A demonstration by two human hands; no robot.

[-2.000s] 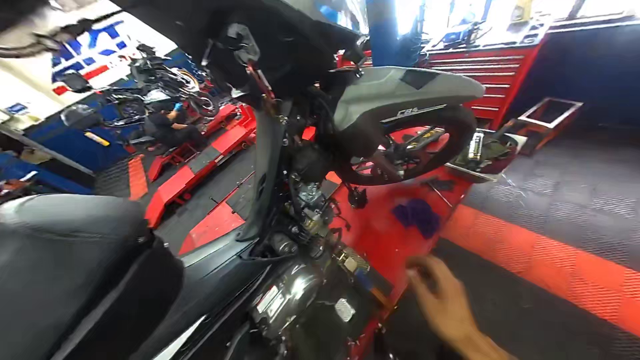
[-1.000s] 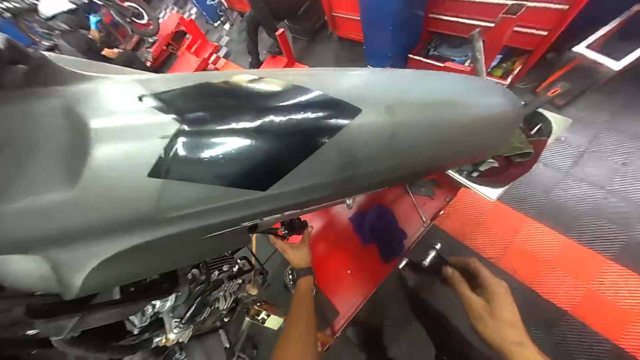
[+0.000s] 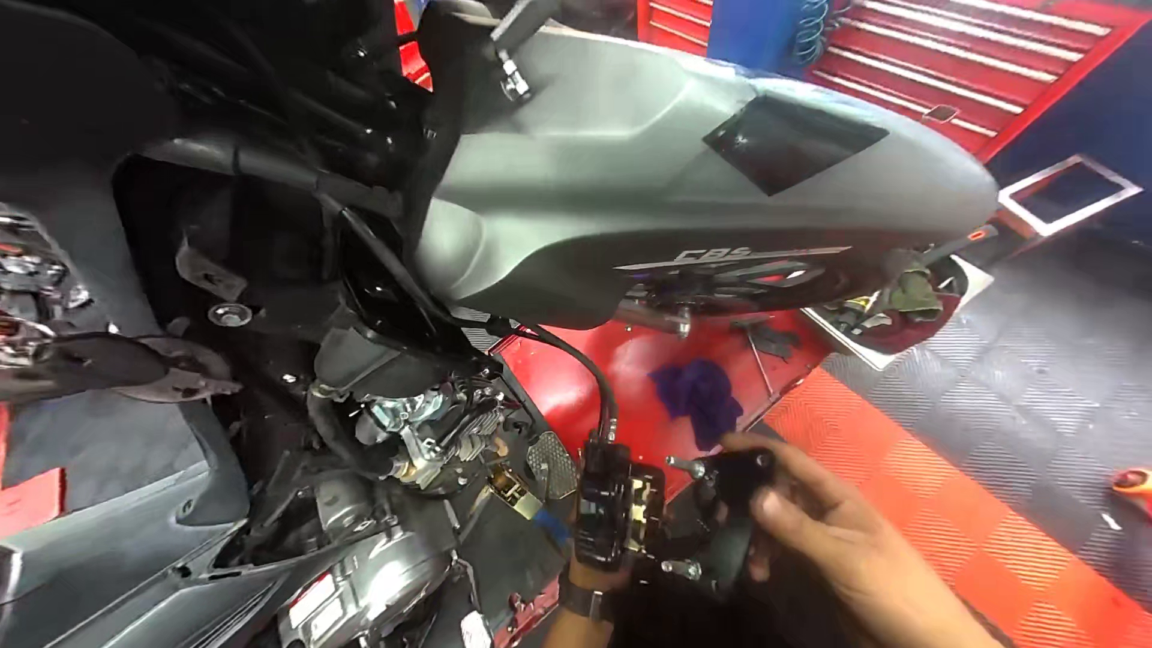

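Note:
My left hand (image 3: 596, 576) is low in the middle, mostly hidden behind a black brake caliper (image 3: 603, 504) that it holds; a black hose runs up from the caliper toward the motorcycle. To its right, my right hand (image 3: 810, 531) grips a black metal bracket (image 3: 742, 495) between thumb and fingers. Two silver bolts or pins stick out of the bracket toward the caliper, and a narrow gap shows between the two parts. Above both hands is the grey front fender (image 3: 576, 180) of the motorcycle, with the wheel (image 3: 747, 283) partly showing beneath it.
A purple cloth (image 3: 697, 396) and a dark-handled tool (image 3: 769, 342) lie on the red lift platform (image 3: 576, 369). Beyond its edge is a white tray (image 3: 864, 346) with cloths and tools. The exposed engine (image 3: 378, 576) is at lower left; a red tool cabinet (image 3: 972, 54) stands behind.
The bracket and the caliper have come close together between my hands; a second ago they were farther apart. Two seconds ago the right hand showed no bracket. The view has shifted strongly.

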